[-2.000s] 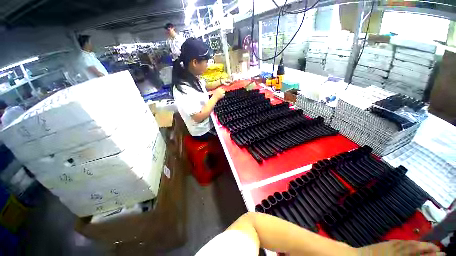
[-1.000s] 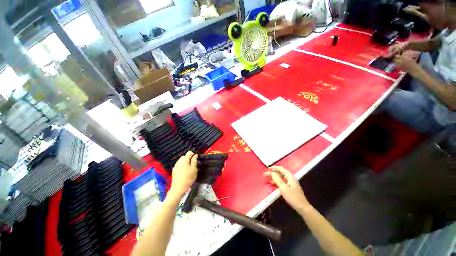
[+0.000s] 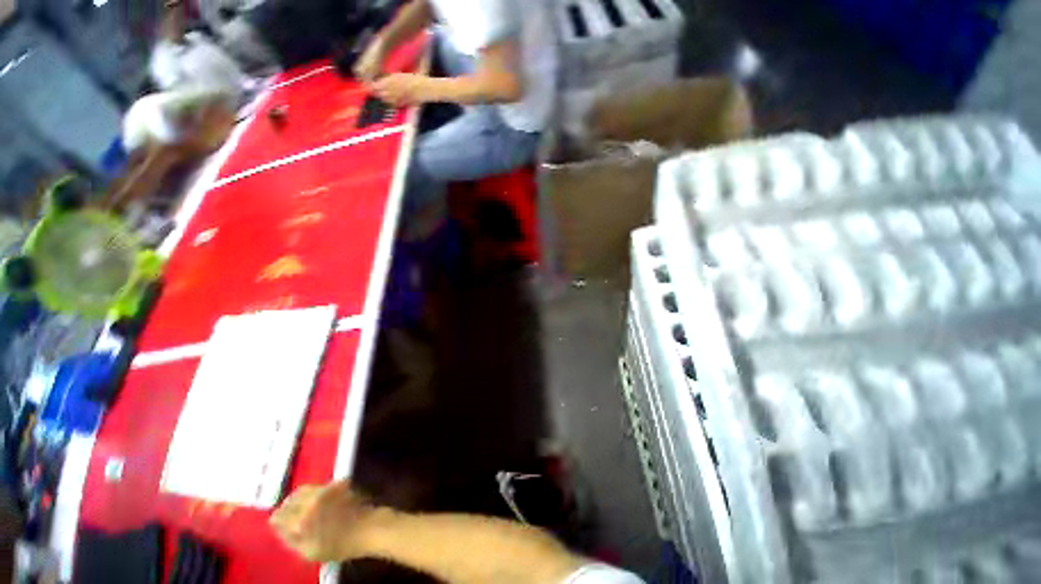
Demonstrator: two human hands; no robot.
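My right hand (image 3: 320, 522) is at the bench's front edge, low in the view, with its forearm reaching in from the bottom. It is blurred, with the fingers bent, close to the near corner of a white board (image 3: 245, 405). I cannot tell whether it touches the board or holds anything. The board lies flat on the red bench cover (image 3: 291, 257). Black parts (image 3: 196, 559) lie at the bottom left, cut off by the picture's edge. My left hand is out of the picture.
White foam trays (image 3: 890, 331) with moulded pockets stand stacked at the right. A brown carton (image 3: 599, 211) is behind them. A green fan (image 3: 86, 262) and a blue bin (image 3: 78, 394) are at the left. A seated person (image 3: 485, 86) works at the far bench.
The view has swung right, bringing in the foam stack. My left hand, the hammer and most black parts have left the picture. My right hand is now nearer the board's corner.
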